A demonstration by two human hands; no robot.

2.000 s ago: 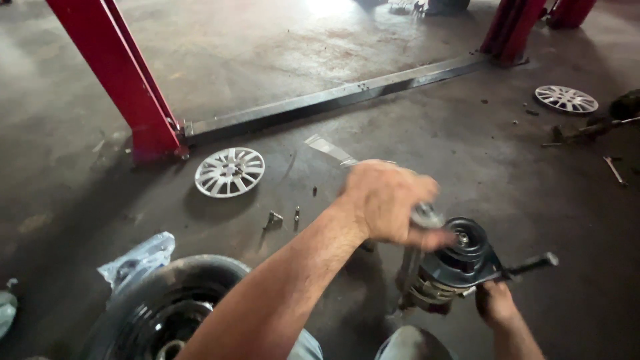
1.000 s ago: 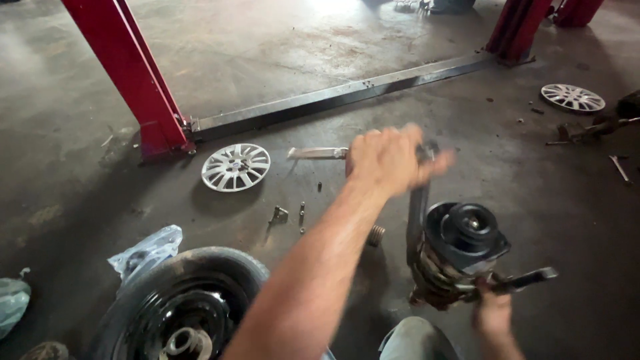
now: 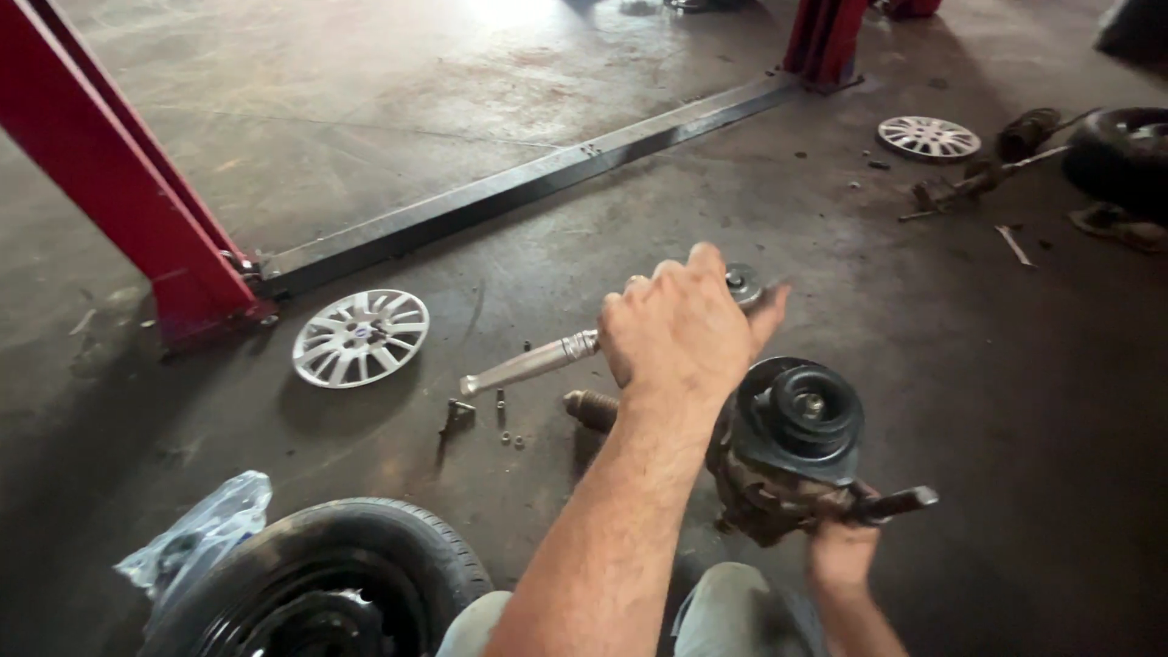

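My left hand (image 3: 680, 328) is closed around a silver ratchet wrench (image 3: 534, 363), its handle pointing left and its round head (image 3: 741, 283) showing beside my thumb. The ratchet head appears just beyond a round black strut mount (image 3: 812, 406) with a nut at its centre. Below the mount is a dirty metal strut assembly (image 3: 766, 497). My right hand (image 3: 841, 547) grips the assembly's lower right side, next to a dark bar (image 3: 899, 503) that sticks out to the right. A ribbed metal part (image 3: 591, 411) juts out left of my left wrist; its far end is hidden.
Silver wheel covers (image 3: 361, 338) (image 3: 929, 138) lie on the floor. A tyre (image 3: 429, 547) and plastic bag (image 3: 214, 529) are at lower left. Small hardware (image 3: 459, 412) lies near the ratchet. A red lift post (image 3: 173, 219) and steel floor beam (image 3: 511, 182) stand beyond.
My left hand and the ratchet were close beside the mount two seconds ago; the ratchet head is now beyond it. My right hand stays on the assembly.
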